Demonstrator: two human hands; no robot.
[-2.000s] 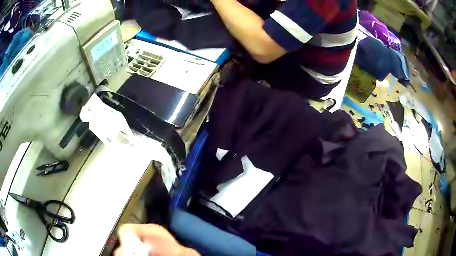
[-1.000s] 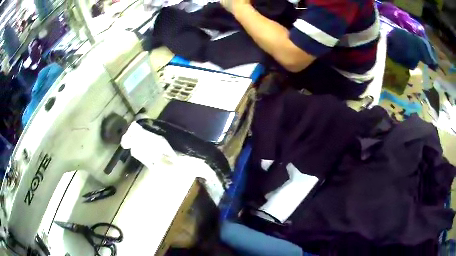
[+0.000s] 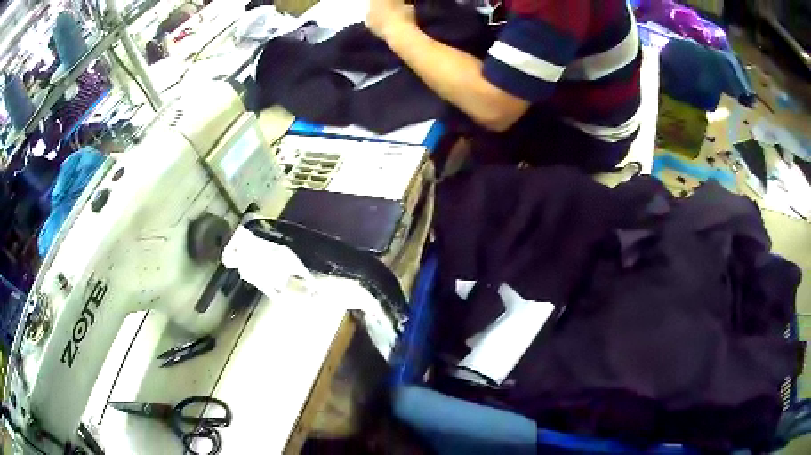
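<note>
Neither of my hands is in the picture. Nearest in front of me is the pale sewing machine (image 3: 133,240) marked ZOJE, at the left. Black shears (image 3: 182,416) with two looped handles lie on its bed at the lower left. Dark thread snips (image 3: 186,350) lie just above them. A large pile of dark purple-black garment pieces (image 3: 658,311) fills the blue basket (image 3: 415,333) at the right. A white paper or label (image 3: 511,338) lies on the pile. The needle area is not clearly visible.
A dark phone-like slab (image 3: 342,219) lies behind the machine, near a white and black cloth strip (image 3: 320,267). A pale blue roll (image 3: 462,419) covers the basket's near rim. A person in a striped shirt (image 3: 569,67) handles dark cloth (image 3: 347,75) beyond.
The hand seen at the bottom two seconds ago is out of view. The camera view has swung left, so the machine shows more fully. The other person's arm has moved slightly.
</note>
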